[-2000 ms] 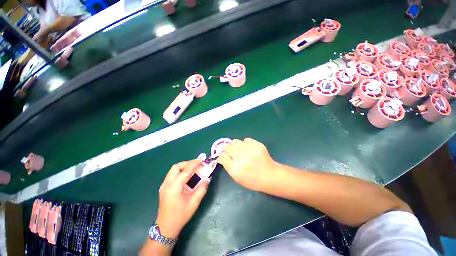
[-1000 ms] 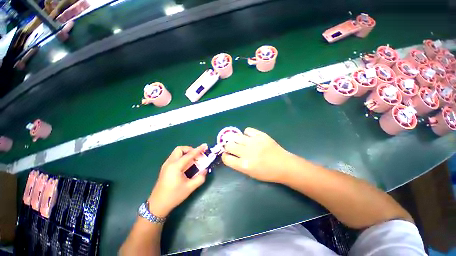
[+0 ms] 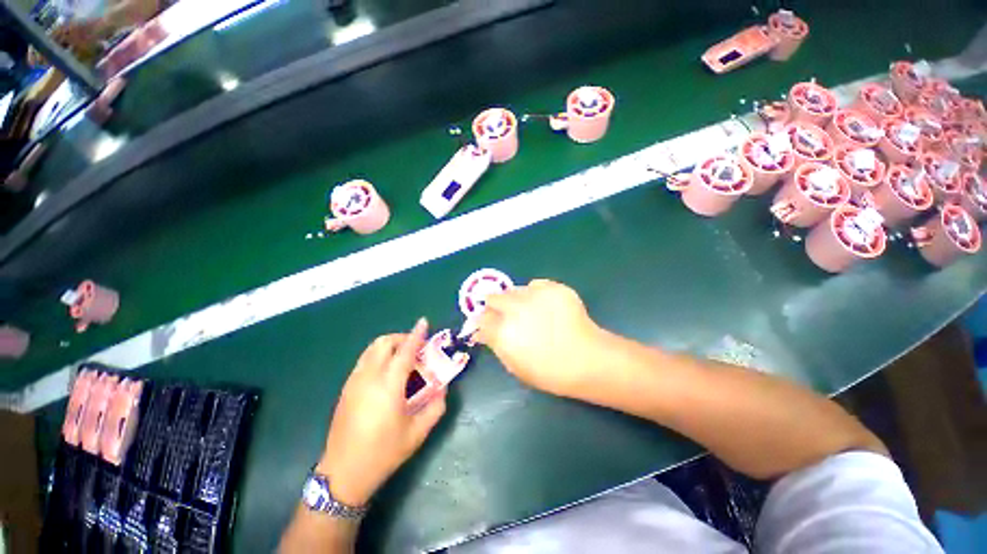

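Observation:
My left hand (image 3: 379,417) holds a pink handle (image 3: 438,366) with a dark window, its open end toward my right hand. My right hand (image 3: 541,335) has its fingertips at the neck of a pink fan head (image 3: 484,292), close to the handle's end. The head's white-and-pink spoked ring faces up. Small dark strands show between head and handle; my fingers hide the exact joint. I cannot tell whether the two parts touch.
Many fan heads (image 3: 847,237) cluster at right. A pale strip (image 3: 417,235) separates the worktop from the belt, which carries loose heads (image 3: 358,208) and joined units (image 3: 456,182). A black tray (image 3: 162,454) with three pink handles (image 3: 121,420) lies at lower left. A box edge shows at far left.
The hands stay at the same head and handle. The handle's open end is now more visible, and a gap with dark strands shows between the parts. The view has shifted.

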